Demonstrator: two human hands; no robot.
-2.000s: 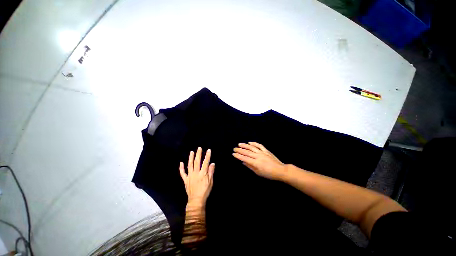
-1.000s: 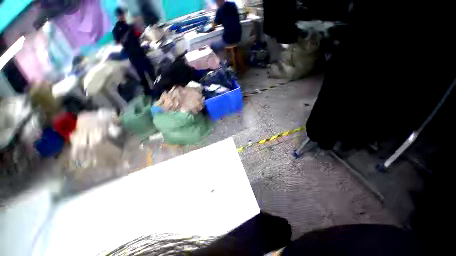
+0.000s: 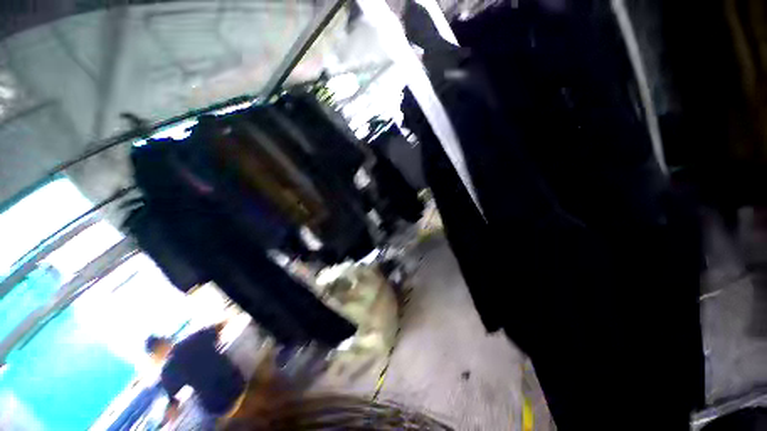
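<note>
Neither of my hands can be made out in the head view. A large black garment [image 3: 580,261] hangs close in front of me on the right, long and reaching the lower edge of the picture. Pale strips [image 3: 425,97] cross its upper left part. Its hanger and neck cannot be made out. A packed row of hung garments [image 3: 261,177], black with some brown, hangs on a rail at the left. The picture is blurred and tilted.
A person in dark clothes [image 3: 202,370] is at the lower left. A pale sack [image 3: 366,307] stands below the hung row. Grey floor [image 3: 446,337] with a yellow line runs between the row and the near garment. Bright windows show at the left.
The view has swung up and right, away from the white table and the spread black garment, to the hung garments. Both hands, seen on the garment two seconds ago, are no longer visible.
</note>
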